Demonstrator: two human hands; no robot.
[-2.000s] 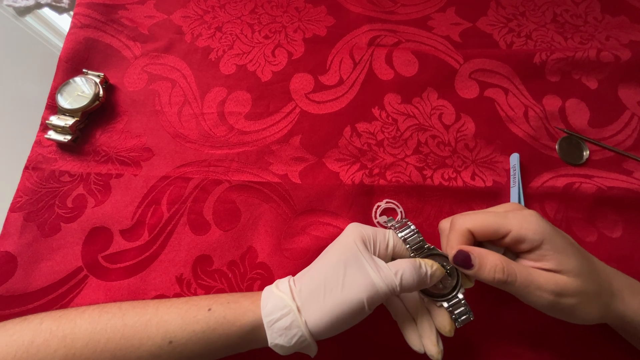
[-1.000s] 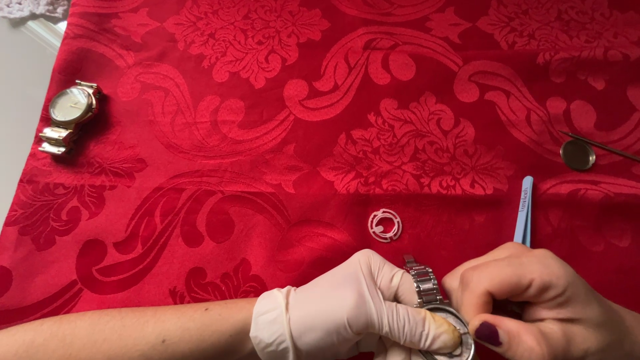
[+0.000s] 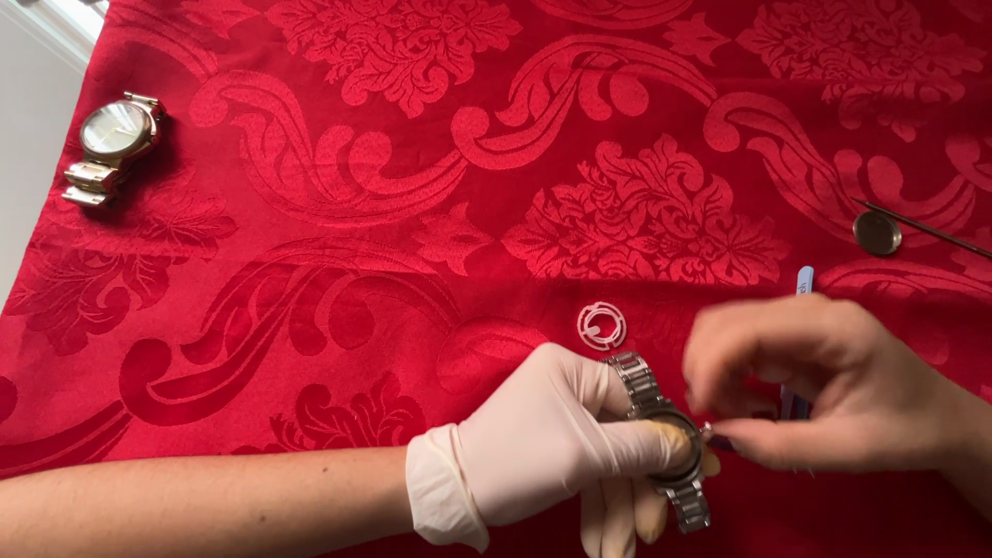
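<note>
My left hand (image 3: 550, 438), in a pale latex glove with yellowish fingertips, grips a silver metal wristwatch (image 3: 686, 442), its thumb lying over the round case. The bracelet runs out above and below that hand. Bare and slightly blurred, my right hand (image 3: 837, 387) is at the right side of the case, its thumb tip beside the small crown (image 3: 706, 431). Its fingers are curled and apart from the watch; whether the thumb touches the crown I cannot tell. A white plastic ring-shaped spacer (image 3: 602, 326) lies on the cloth just above the bracelet.
Red patterned tablecloth (image 3: 349, 201) covers the table. A gold-coloured wristwatch (image 3: 116, 143) rests at the upper left. To the right are a round metal watch case back (image 3: 876, 233) and a thin pointed tool (image 3: 930, 227). Blue tweezers (image 3: 804, 280) lie partly hidden behind my right hand.
My right hand's fingers, close against the watch one second ago, have lifted and opened away from it. The white spacer, touching the bracelet two seconds ago, now shows apart from it. The view has shifted slightly.
</note>
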